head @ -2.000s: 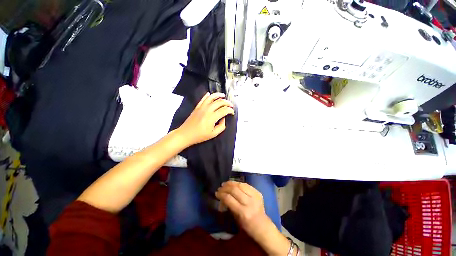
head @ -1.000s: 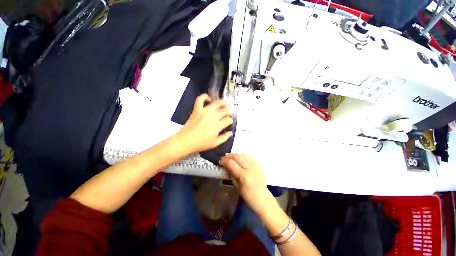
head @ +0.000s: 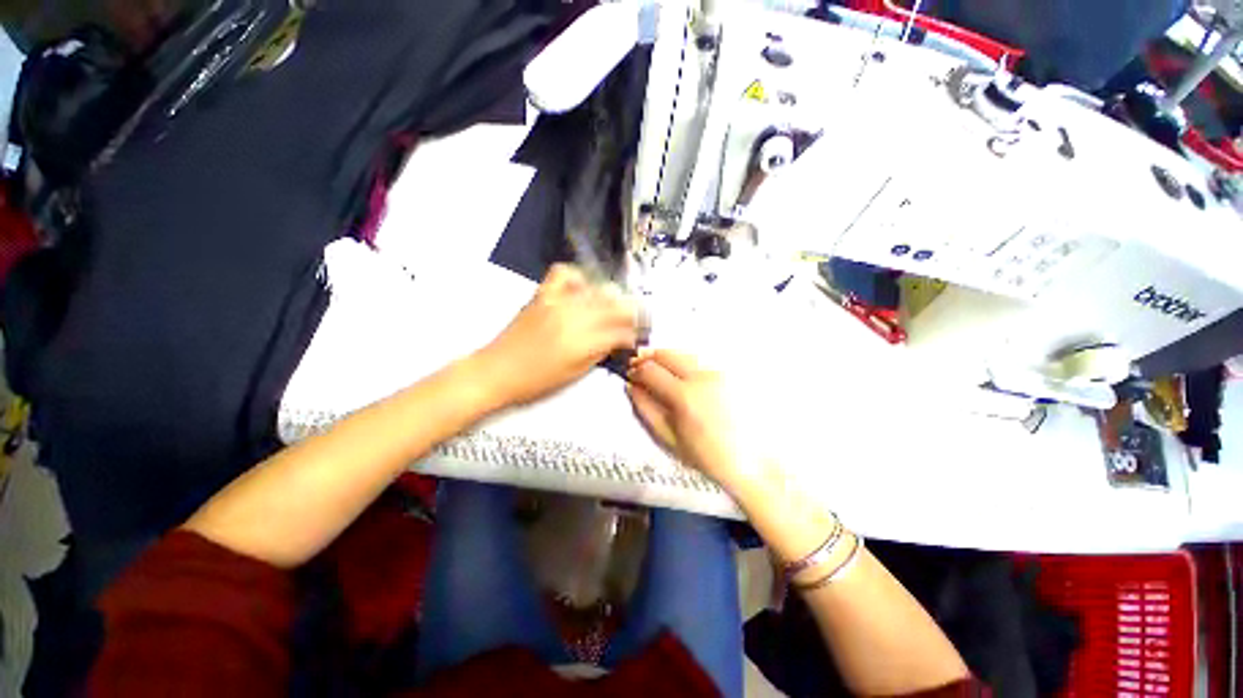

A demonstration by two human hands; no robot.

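Observation:
The black fabric piece (head: 545, 205) lies left of the needle area of the white sewing machine (head: 872, 177); its near end reaches under my hands. My left hand (head: 570, 331) rests on this cloth just in front of the presser foot (head: 654, 252), fingers bent over it. My right hand (head: 678, 398) pinches the cloth's near end close beside my left fingertips. The needle tip and the exact seam are too small and blurred to make out.
White pieces (head: 443, 191) lie left of the cloth. A large black fabric pile (head: 205, 259) drapes at the left. Red-handled snips (head: 877, 321) lie under the machine arm. A red basket (head: 1152, 627) stands lower right. A flat black packet (head: 1134, 450) lies on the right.
The black cloth has moved away from me toward the machine, and its near end no longer hangs over the table edge. My right hand has moved up from the lap to beside my left hand.

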